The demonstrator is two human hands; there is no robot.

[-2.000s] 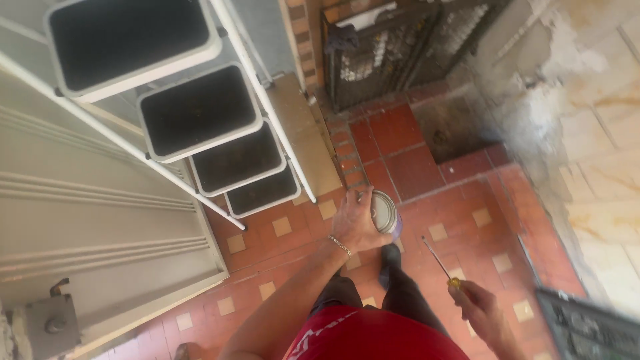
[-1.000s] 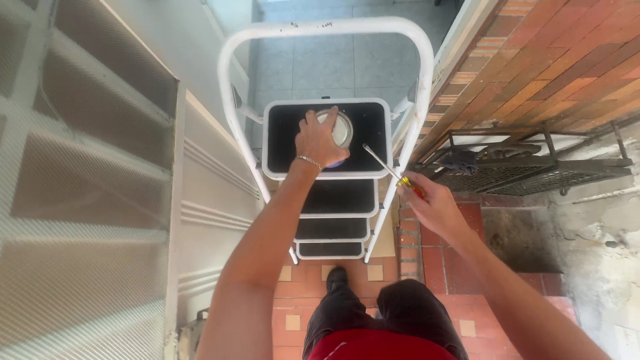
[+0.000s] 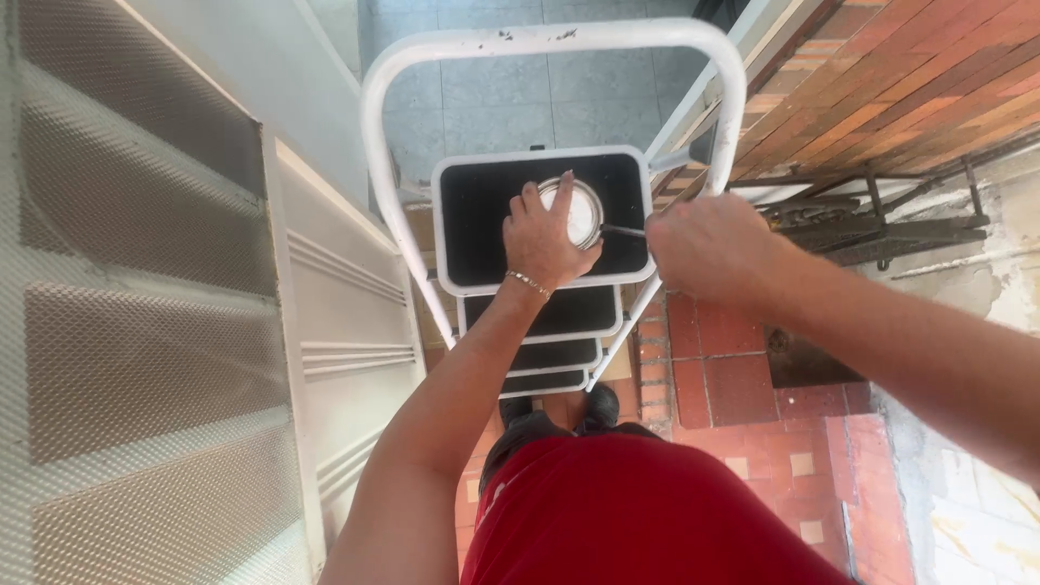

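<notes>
A round lidded metal can (image 3: 582, 215) stands on the black top step of a white folding stepladder (image 3: 439, 219). My left hand (image 3: 546, 236), with a bracelet at the wrist, grips the can from its left side, fingers over the lid. My right hand (image 3: 708, 244) is closed around a screwdriver, whose handle is hidden inside the fist. The screwdriver's metal shaft (image 3: 624, 231) points left, and its tip meets the right rim of the can's lid.
The ladder's white tubular handrail (image 3: 552, 39) arches beyond the top step. A white metal door with mesh panels (image 3: 154, 325) stands close at left. At right are a brick wall (image 3: 918, 89) and a dark metal rack (image 3: 877, 231). Terracotta tiles (image 3: 735, 390) cover the floor below.
The can, held in the air at first, now rests on the ladder's top step. My right hand has brought the screwdriver's tip from clear of the can to its rim. The view has swung toward the ladder.
</notes>
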